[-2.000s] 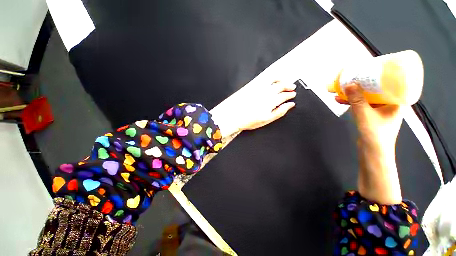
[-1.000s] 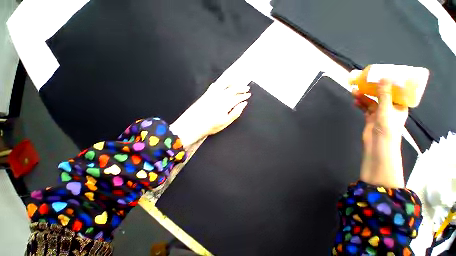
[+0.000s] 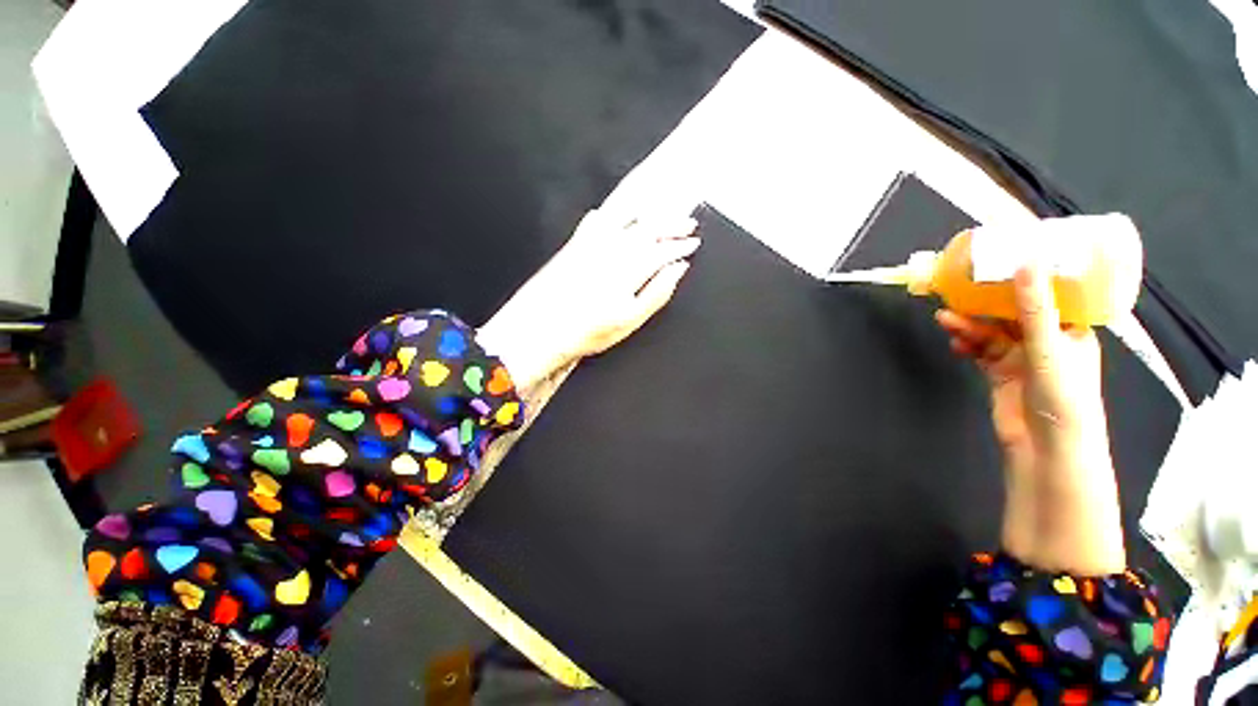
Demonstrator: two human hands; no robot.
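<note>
A large black cut panel (image 3: 717,441) with a stepped notched edge lies flat in front of me. My right hand (image 3: 1028,345) holds a glue bottle (image 3: 1035,273) with amber contents and a white label, lying nearly level. Its thin pale nozzle points left, with the tip at the inner corner of the panel's notch. A thin pale line shows along the notch edge above the tip. My left hand (image 3: 607,283) lies flat, fingers together, at the panel's upper left edge, fingertips near its corner. It holds nothing that I can see.
Another notched black panel (image 3: 400,152) lies at the far left. A stack of black panels (image 3: 1049,97) is at the upper right. A white fluffy bundle (image 3: 1214,483) is at the right edge. The white table's stained near edge (image 3: 497,607) shows below. A red object (image 3: 94,429) is at far left.
The bottle's nozzle has moved left and down from the notch's right side to its inner corner. Since the earliest frame, the view has shifted and the left hand appears further left.
</note>
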